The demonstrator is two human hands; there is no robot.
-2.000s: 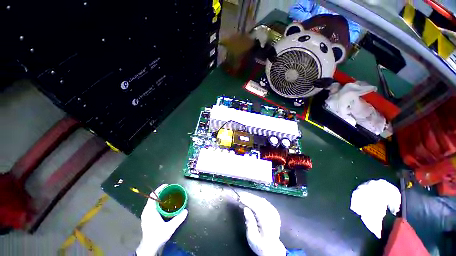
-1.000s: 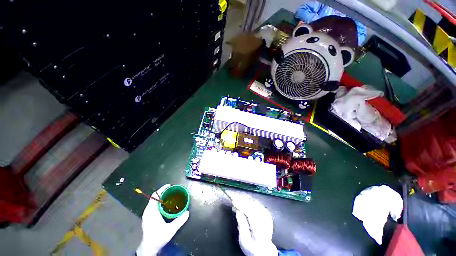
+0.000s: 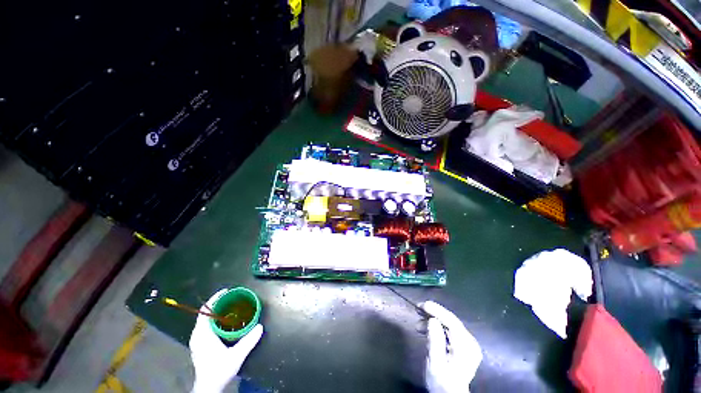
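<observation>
The power board point(image 3: 350, 219) lies flat on the dark green bench, with silver-white heatsinks point(image 3: 329, 250), a yellow-taped transformer point(image 3: 316, 209) and copper-red coils point(image 3: 411, 231). My left hand point(image 3: 219, 349), white-gloved, holds the green liquid cup point(image 3: 235, 313) left of the board's front edge. A stick with a yellowish end point(image 3: 178, 305) leans in the brown liquid. My right hand point(image 3: 450, 349), white-gloved, holds a thin brush point(image 3: 406, 299) below the board's right half. The brush points at the board's front edge; whether its tip touches cannot be told.
Black stacked crates point(image 3: 154, 100) stand at the left. A panda-faced fan point(image 3: 419, 96) stands behind the board, beside a black box point(image 3: 492, 173) holding white cloth point(image 3: 516, 146). A white crumpled cloth point(image 3: 549, 288), a red item point(image 3: 615, 357) and red bins point(image 3: 646, 192) are at the right.
My right hand with the brush moved first left, then right along the board's front edge. My left hand keeps hold of the cup. The whole view has shifted.
</observation>
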